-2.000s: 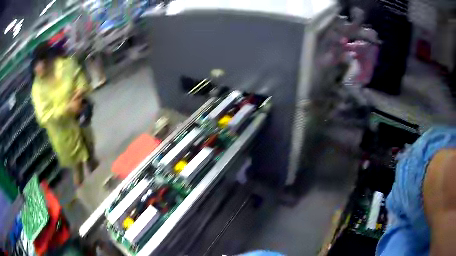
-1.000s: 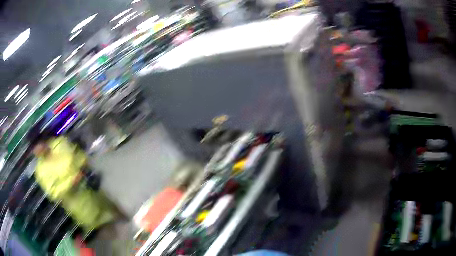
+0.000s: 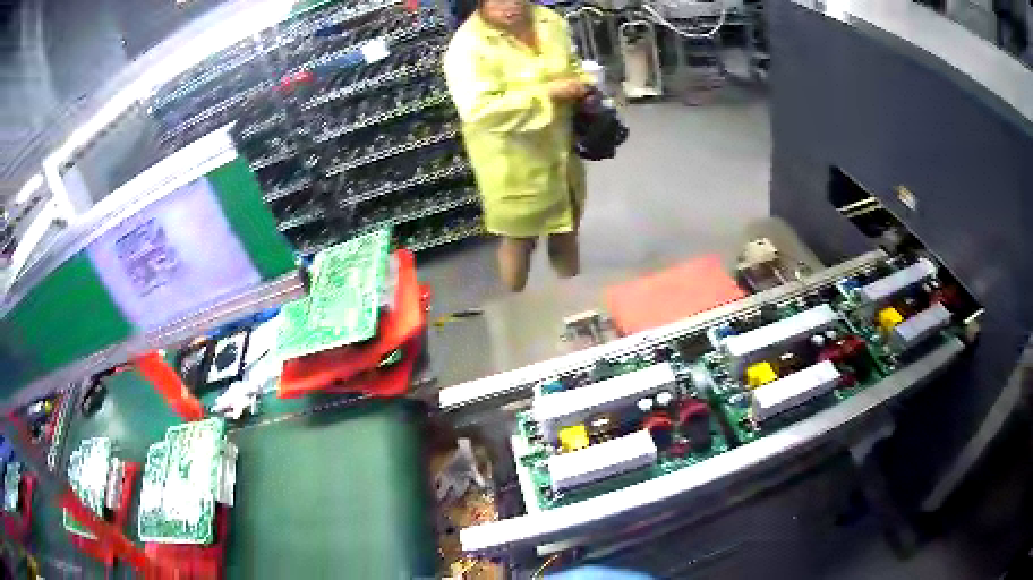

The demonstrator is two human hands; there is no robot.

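Observation:
No hand of mine shows; only a bit of blue cloth is at the bottom edge. Nearest in front, several populated power boards [image 3: 600, 436] lie in a row between two silver conveyor rails [image 3: 725, 453]. They carry long white heatsinks [image 3: 606, 397], yellow transformers [image 3: 575, 437] and dark red coils. The far end of the row reaches an opening in a grey machine. Green boards lying solder side up [image 3: 349, 289] rest on stacked red pads [image 3: 397, 363] left of the conveyor. Another such board [image 3: 184, 482] lies on a red pad at the lower left.
A person in a yellow smock [image 3: 515, 125] stands beyond the conveyor, holding something dark. A red-orange pad [image 3: 671, 297] lies behind the far rail. The grey machine [image 3: 895, 125] stands at right. A green-matted bench [image 3: 329, 493], a sign panel [image 3: 164, 255] and dark racks [image 3: 374, 136] are at left.
The view has swung left and become sharper. The conveyor and grey machine now sit further right, and the left bench has come into view. The blue sleeve and arm at right are gone from the picture.

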